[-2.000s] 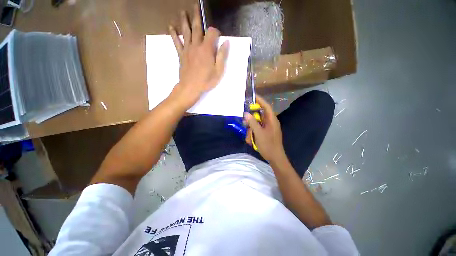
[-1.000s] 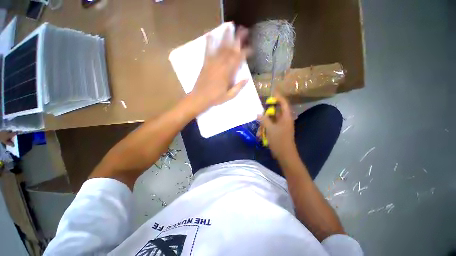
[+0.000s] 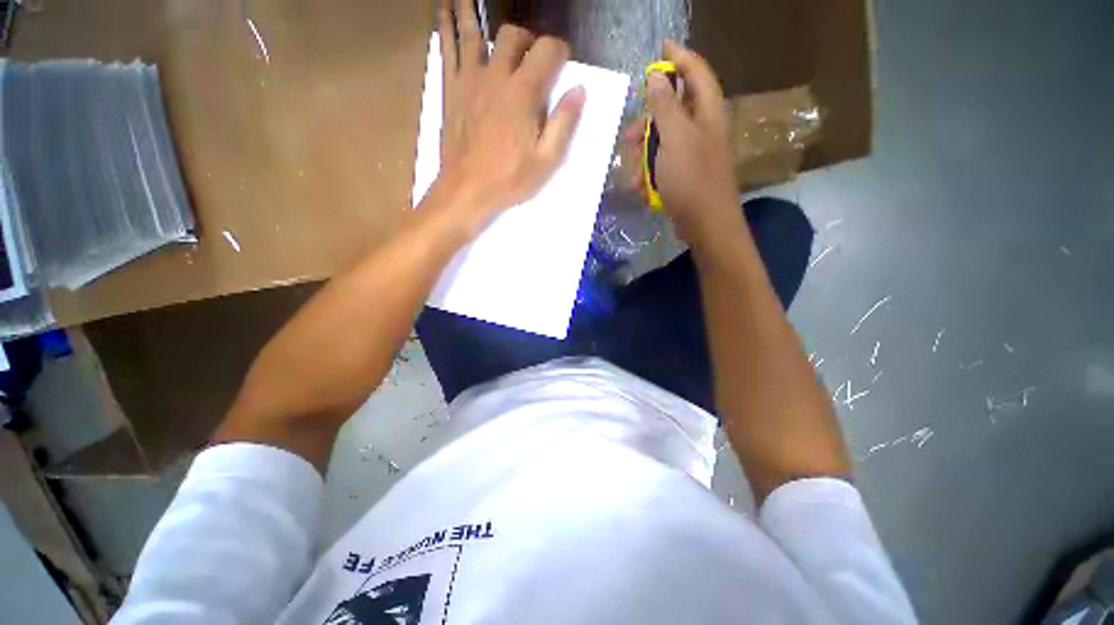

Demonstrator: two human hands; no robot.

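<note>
A white sheet-like panel (image 3: 519, 244), white side up, lies tilted at the table edge, its near end over my lap. My left hand (image 3: 501, 122) presses flat on its upper part, fingers spread. My right hand (image 3: 699, 147) is closed around a yellow-and-black cutter (image 3: 656, 147), just right of the panel's right edge and over the carton side. The cutter's blade cannot be made out clearly. Thin clear trimmings (image 3: 633, 220) show between the panel and my right hand.
A thick stack of panels (image 3: 104, 171) stands on the brown table (image 3: 318, 134) at the left. An open brown carton (image 3: 794, 49) with taped flap (image 3: 776, 128) and a whitish tangled clump (image 3: 635, 31) is at the upper right. White slivers lie on the grey floor (image 3: 953, 269).
The panel has turned steeper and its near end sits lower right. My right hand with the cutter has moved up along its right edge. My left hand has moved slightly left and up.
</note>
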